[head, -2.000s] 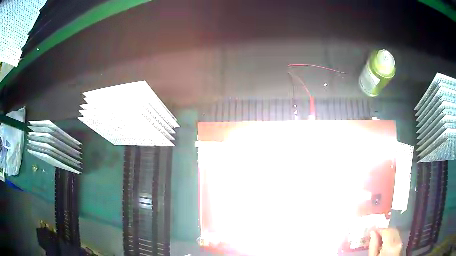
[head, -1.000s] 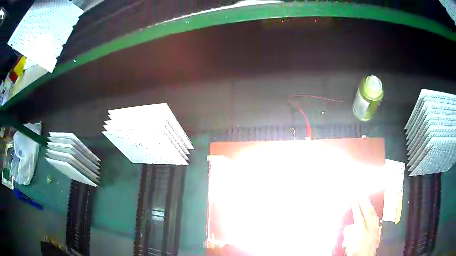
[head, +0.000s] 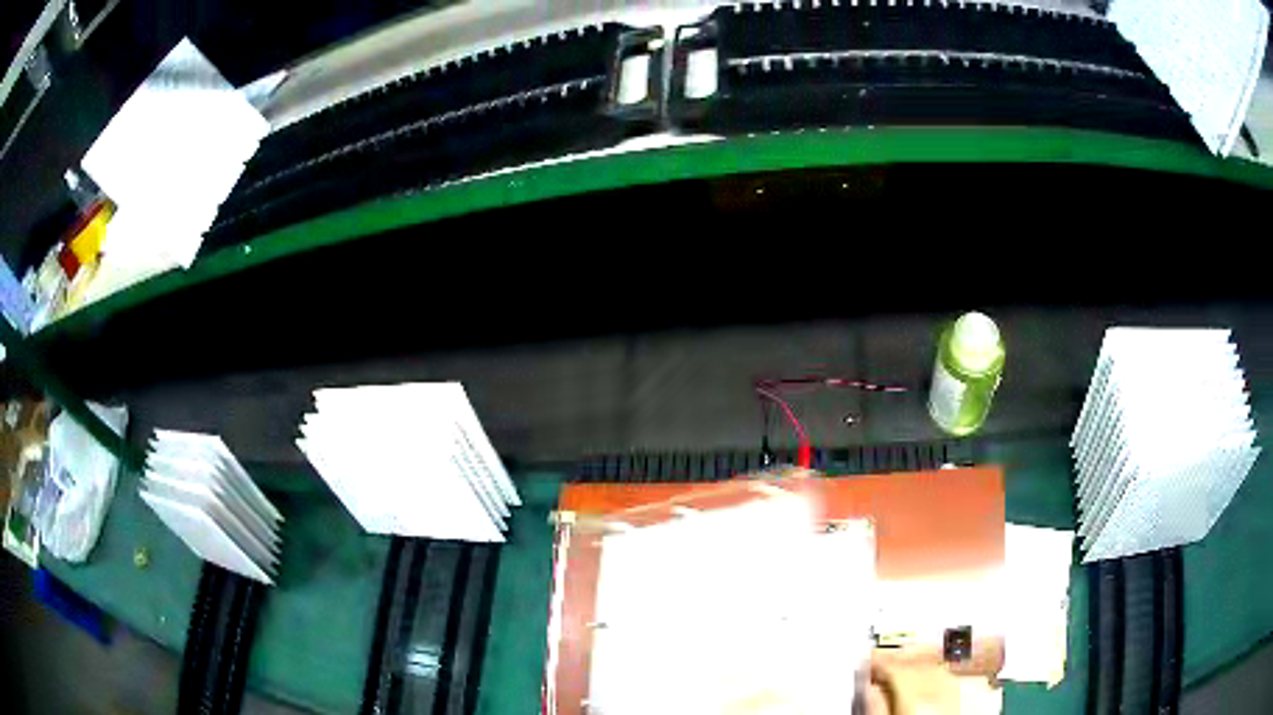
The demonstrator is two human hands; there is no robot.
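Observation:
The orange-red test fixture (head: 942, 538) lies on the bench at lower centre right. A white panel (head: 726, 608) shows over its middle, its face washed out. A pale, blurred edge, perhaps of a clear lid, crosses the fixture's top left. My right hand (head: 933, 687) is small, blurred and cut off by the bottom edge, beside the panel's lower right, just below the black switch (head: 958, 643). Whether its fingers hold anything is unclear. My left hand is not in view.
Upright white panels stand in black racks at left (head: 210, 503), centre left (head: 405, 461) and right (head: 1166, 447). A yellow-green bottle (head: 966, 377) and thin red leads (head: 789, 405) are behind the fixture. A white sheet (head: 1036, 601) lies at its right. A green-edged shelf (head: 559, 175) crosses above.
The view has tilted up, showing more shelf. The broad glare has shrunk to the panel area, uncovering the fixture's right side. My right hand now shows lower, below the switch.

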